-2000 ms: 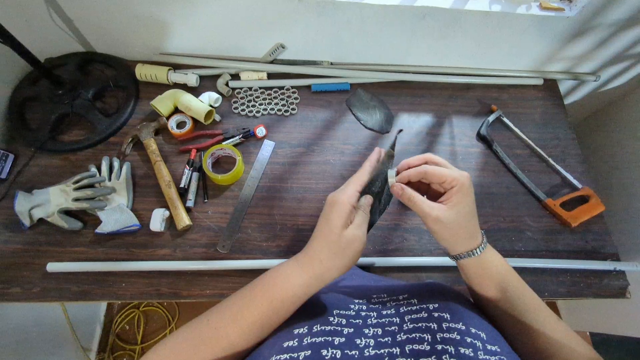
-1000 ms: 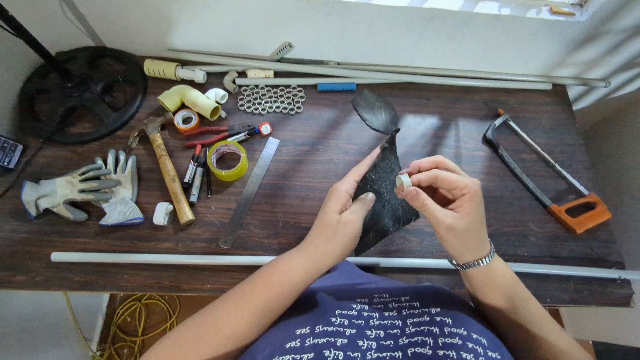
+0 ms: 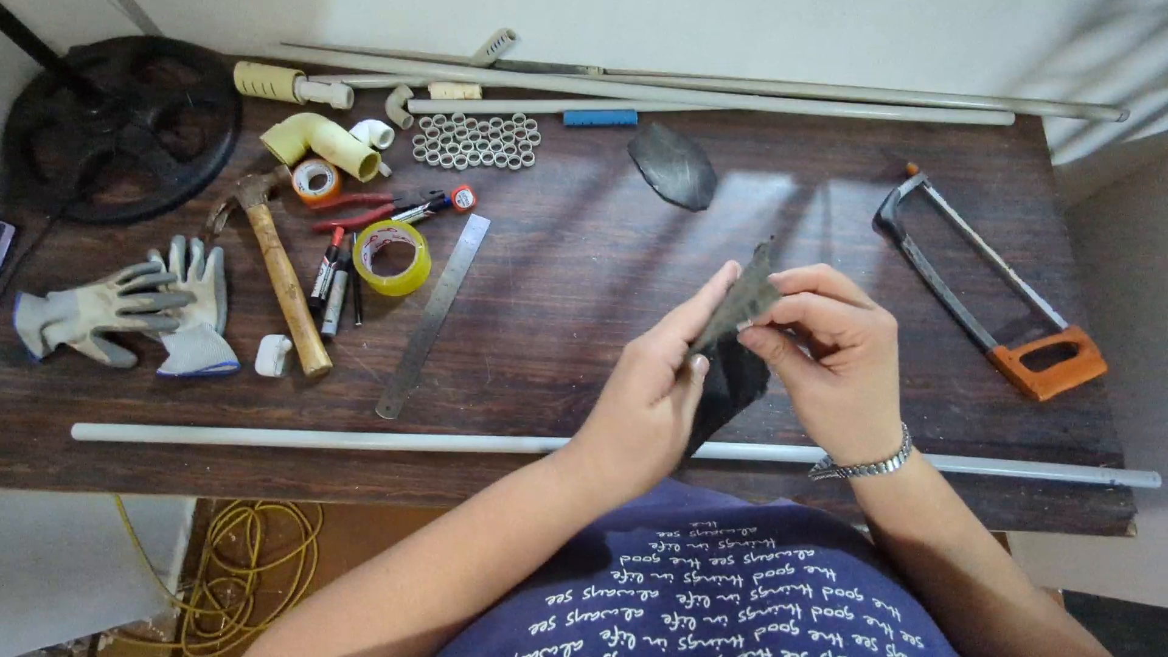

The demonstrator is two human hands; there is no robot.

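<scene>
My left hand (image 3: 643,392) holds a folded sheet of dark sandpaper (image 3: 730,383) between thumb and fingers. My right hand (image 3: 821,356) pinches a small white ring, mostly hidden by the fingertips, against the sheet's greyish side. Another dark piece of sandpaper (image 3: 673,166) lies on the table beyond my hands. Farther left, many small cut pipe rings (image 3: 476,141) are laid out in a cluster. Beneath my wrists a long white plastic pipe (image 3: 319,439) runs along the table's near edge.
At right lies a hacksaw (image 3: 1047,363) with an orange handle. A steel ruler (image 3: 432,318), yellow tape roll (image 3: 392,258), markers (image 3: 336,297), hammer (image 3: 285,287) and work gloves (image 3: 128,310) are at left. Long pipes (image 3: 730,99) line the back; a black round base (image 3: 119,128) stands at far left.
My right hand has brought the small ring, held apart from the sandpaper one second ago, back against it. The sheet, opened out then, is now folded and tilted in my left hand.
</scene>
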